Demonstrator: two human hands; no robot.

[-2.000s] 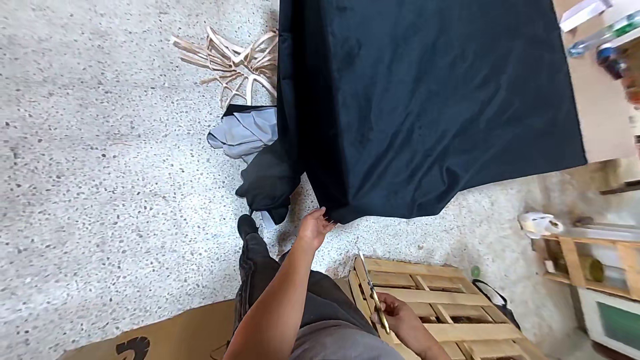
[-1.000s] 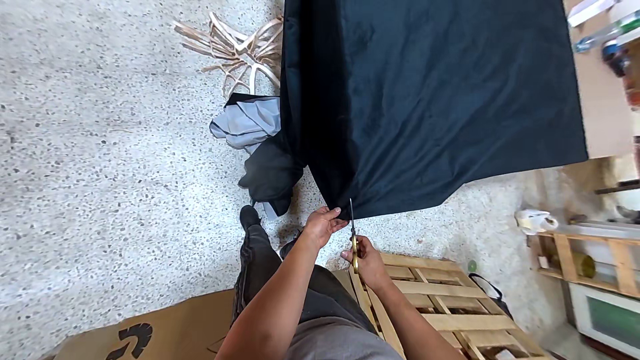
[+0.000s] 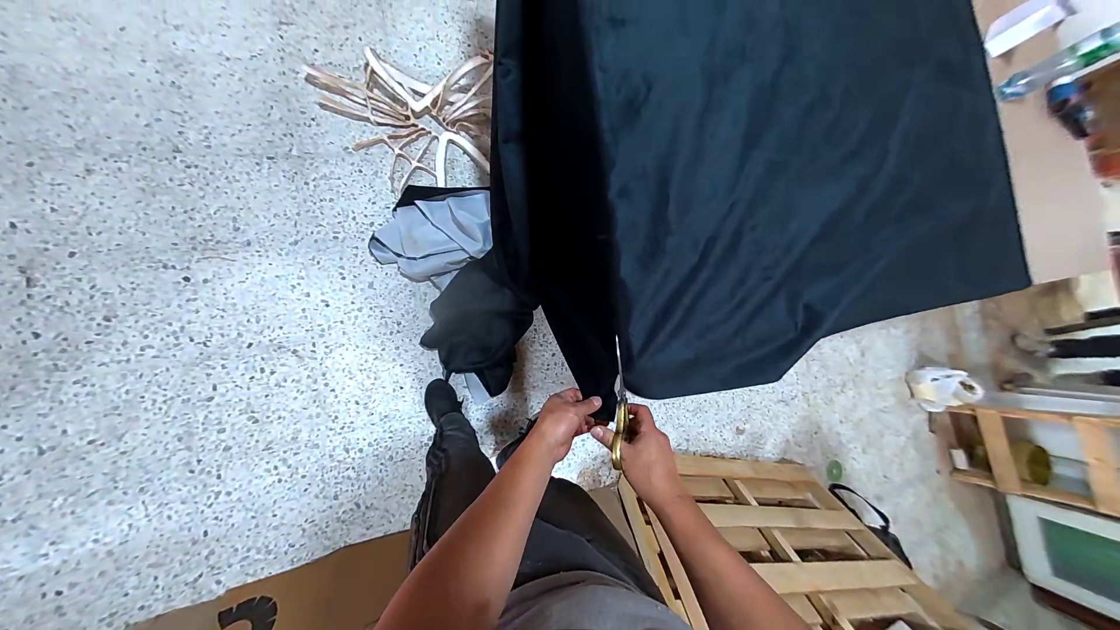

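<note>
A large sheet of black fabric (image 3: 814, 166) hangs over the work surface, and its near edge reaches down to my hands. My left hand (image 3: 564, 423) pinches the lower corner of this cloth between thumb and fingers. Just to its right, my right hand (image 3: 643, 446) grips a pair of scissors with gold-coloured handles (image 3: 620, 430). The blades point away from me, at the fabric, with a split in the cloth's edge beside them. How far the blades are apart cannot be told.
Pale curled strips (image 3: 429, 109) and bundled grey and black cloth (image 3: 446, 232) lie on the speckled floor, left of the fabric. A wooden pallet (image 3: 787, 525) stands at lower right, cardboard (image 3: 324, 582) at lower left. Bottles (image 3: 1041, 79) are at the upper right.
My right hand has brought the scissors from above the pallet to the fabric's edge, beside my left hand. The cloth edge, whole two seconds ago, now shows a split at the blades.
</note>
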